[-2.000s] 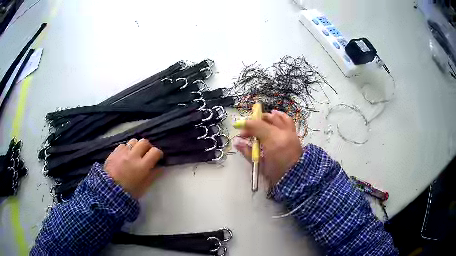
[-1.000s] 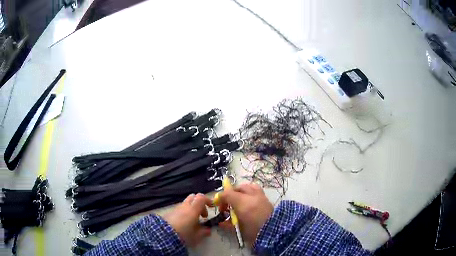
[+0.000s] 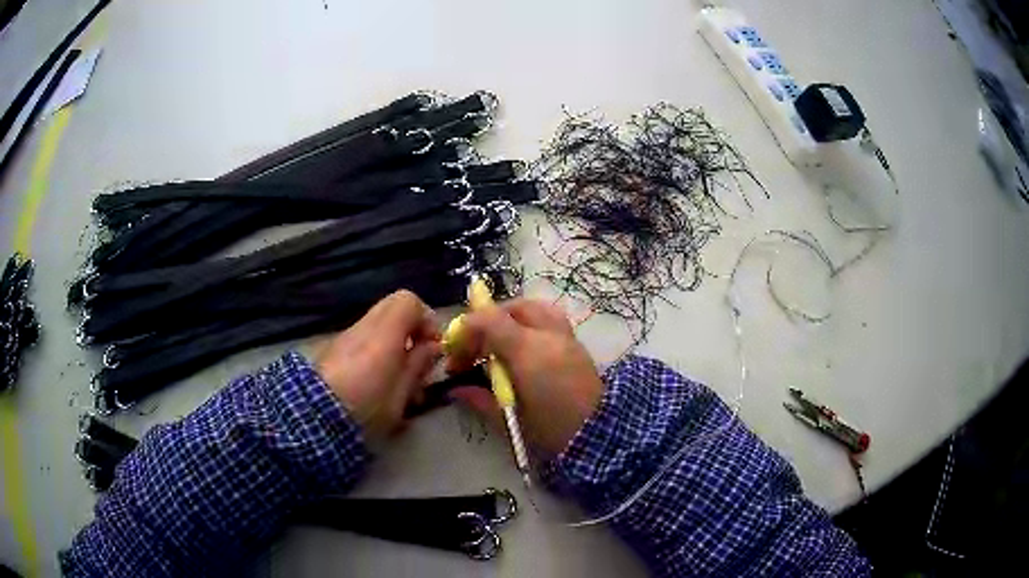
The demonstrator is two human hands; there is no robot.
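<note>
My left hand (image 3: 386,359) is in the middle, fingers closed on a black webbing strap (image 3: 436,395) that shows between my two hands. My right hand (image 3: 544,367) touches it from the right and holds a yellow pen tool (image 3: 499,382) with a silver rear section pointing down toward me. A yellow wrap (image 3: 456,334) is at my fingers, near the strap. The strap's held end and the pen's working tip are partly hidden by my fingers. A thin pale cord (image 3: 677,455) runs from the pen's rear over my right sleeve.
A pile of black straps (image 3: 282,254) with D-rings lies beyond my left hand. Dark thread waste (image 3: 643,215) lies beyond my right hand. More straps (image 3: 395,522) lie nearest me. Red-handled snips (image 3: 829,421) lie right. A power strip (image 3: 758,70) with a black adapter (image 3: 829,111) is upper right.
Two seconds ago my left hand lay on the pile and my right hand was apart with the pen. Both are now together at a strap, as one second ago. The camera view has shifted.
</note>
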